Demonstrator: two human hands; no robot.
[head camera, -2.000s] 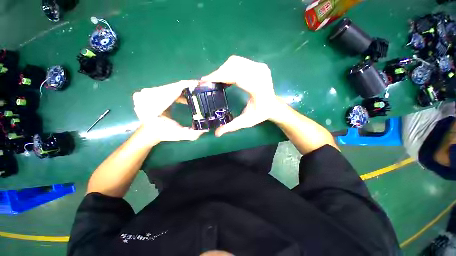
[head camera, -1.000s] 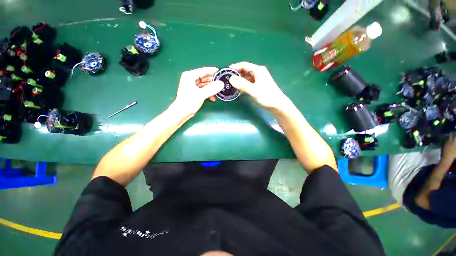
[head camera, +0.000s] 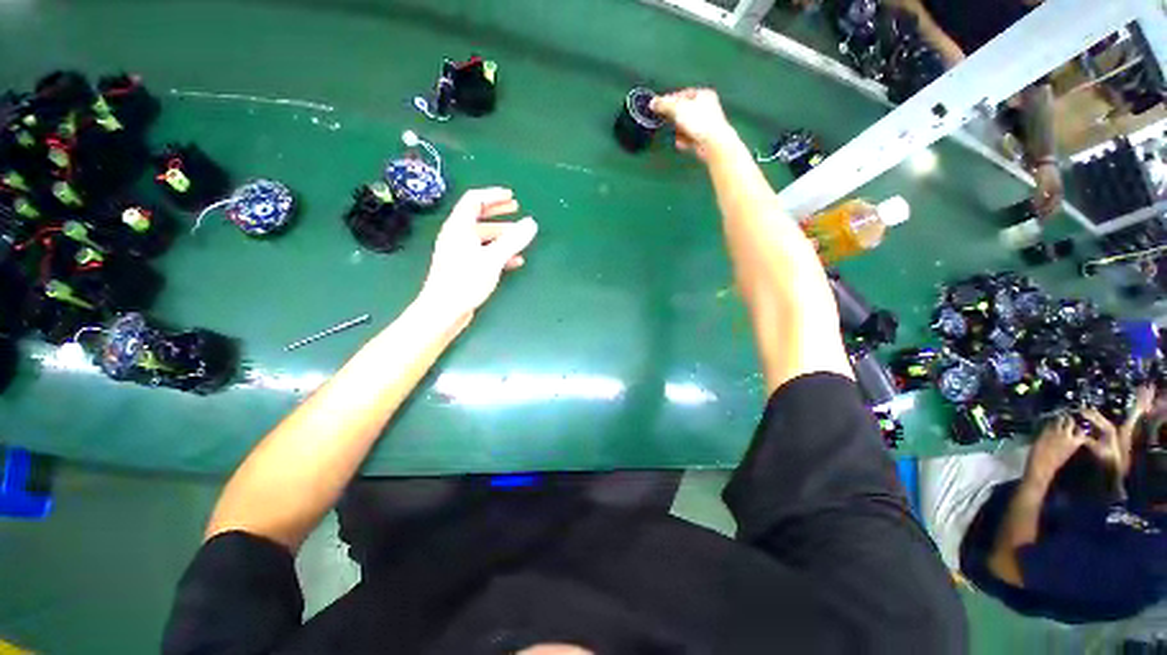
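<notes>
My right hand (head camera: 692, 118) reaches to the far part of the green bench top (head camera: 576, 307). Its fingertips are at the rim of a black cylindrical housing (head camera: 635, 126), which stands upright with its round mouth up; the grip is partly hidden. My left hand (head camera: 476, 253) is held above the bench, empty, fingers apart. Near it are a blue-and-silver speckled disc (head camera: 416, 183) with a white lead and a black ribbed housing (head camera: 378, 219).
Black units (head camera: 77, 205) are piled at left, others (head camera: 1011, 352) at right. A thin metal rod (head camera: 328, 333) lies left of centre. A drink bottle (head camera: 855, 230) lies beside a pale frame post (head camera: 973, 102). A person (head camera: 1075, 525) works at the right.
The hands have parted. My right hand has moved far forward with the black housing that both hands held. My left hand has let go and opened. The view has shifted.
</notes>
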